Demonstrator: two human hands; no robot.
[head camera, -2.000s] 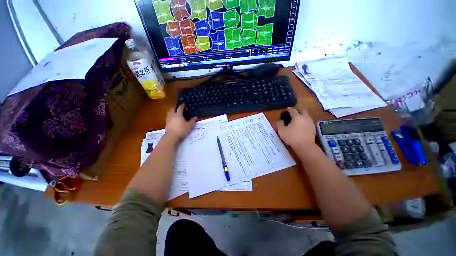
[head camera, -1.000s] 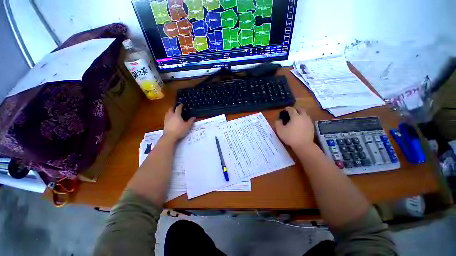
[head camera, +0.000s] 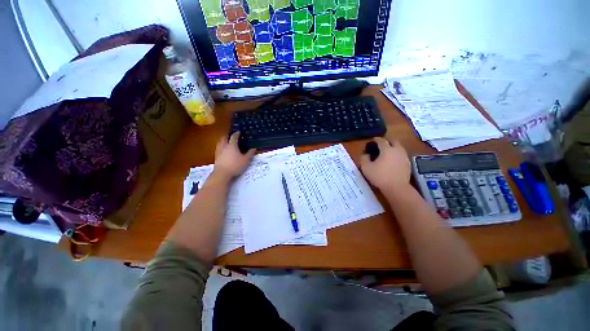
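Observation:
My right hand (head camera: 387, 164) rests over the black mouse (head camera: 372, 150), right of the papers. My left hand (head camera: 232, 155) lies at the lower left corner of the black keyboard (head camera: 309, 121), fingertips on its edge, holding nothing. The monitor (head camera: 291, 39) shows yellow, orange, blue and green pattern pieces. A pen (head camera: 289, 202) lies on the white note sheet (head camera: 264, 223). A densely printed sheet (head camera: 336, 184) lies partly under it on the right. A style sheet (head camera: 196, 187) is partly hidden by my left forearm.
A calculator (head camera: 466, 189) and a blue tool (head camera: 532, 188) are at the right. A paper stack (head camera: 442, 110) lies behind. A drink bottle (head camera: 189, 87) stands left of the monitor. Patterned cloth (head camera: 71, 152) covers a box at left. Orange-handled scissors (head camera: 84, 239) are at the left desk edge.
The camera view has shifted slightly. Both hands stay in nearly the same places, and the pen and papers have not visibly moved on the desk.

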